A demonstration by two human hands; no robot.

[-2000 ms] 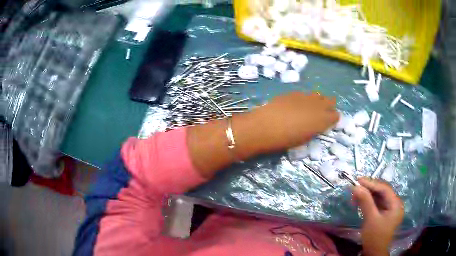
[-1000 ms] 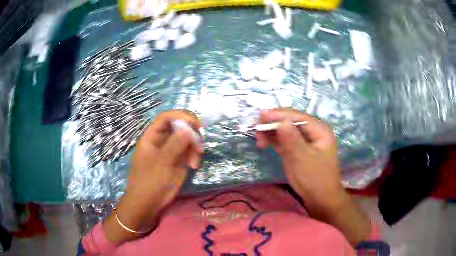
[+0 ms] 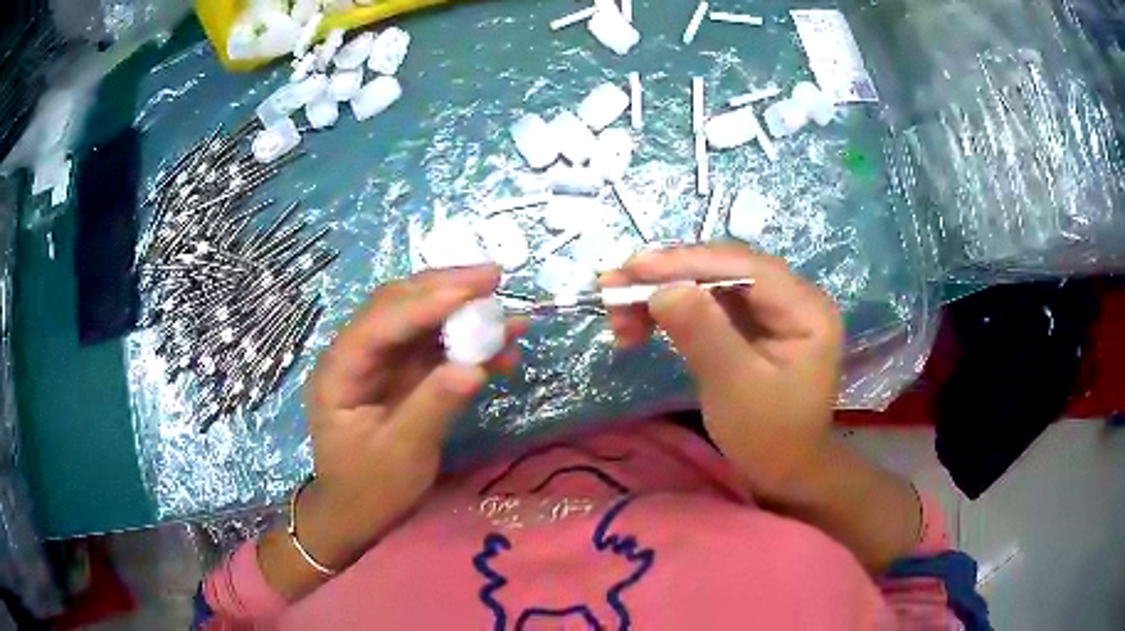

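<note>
My left hand (image 3: 401, 358) holds a white plastic cap (image 3: 474, 330) between thumb and fingers, near the bench's front edge. My right hand (image 3: 740, 351) holds a white plastic sleeve (image 3: 632, 295) between thumb and fingers. A thin metal rod (image 3: 549, 303) runs from the sleeve's left end towards the cap, and a thin end also shows at the sleeve's right. Whether the rod's tip is inside the cap cannot be told. Loose white caps (image 3: 565, 146) and sleeves (image 3: 701, 136) lie just beyond my hands.
A heap of metal rods (image 3: 228, 277) lies at left beside a flat black rectangle (image 3: 109, 240). More caps (image 3: 327, 93) lie near the yellow bin (image 3: 228, 43). A paper slip (image 3: 834, 56) lies upper right. Stacked clear trays (image 3: 1018, 136) stand at far right. Clear film covers the bench.
My left hand has come back from the far caps and now holds a cap facing the rod. My right hand still holds the sleeve and rod. The view has shifted.
</note>
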